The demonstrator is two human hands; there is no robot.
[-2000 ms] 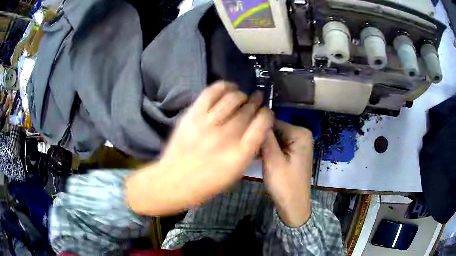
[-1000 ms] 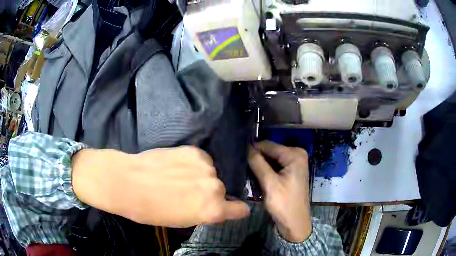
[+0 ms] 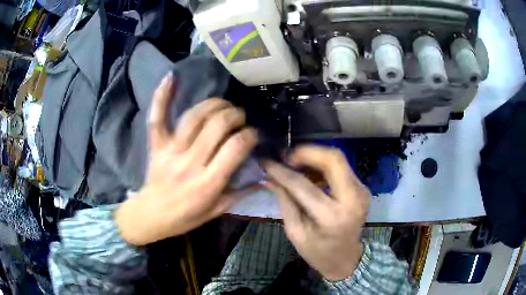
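The grey garment body lies heaped left of the overlock machine. A black band piece runs under the machine head at the needle area. My left hand lies on the grey cloth left of the needle, its fingers bent and its thumb reaching toward my right hand; a little blurred. My right hand pinches the near end of the black band with thumb and fingers, just in front of the needle area. The fabric edge between the fingertips is partly hidden.
A blue scrap tray with black lint sits below the machine head. Four white tension dials face me. Dark cut pieces lie at the table's right end. A drawer at lower right holds a black rectangle, possibly a phone.
My left hand has moved from across the near cloth up onto the grey cloth, fingers now spread and bent. My right hand has stayed near the needle, shifting slightly. The whole view has shifted.
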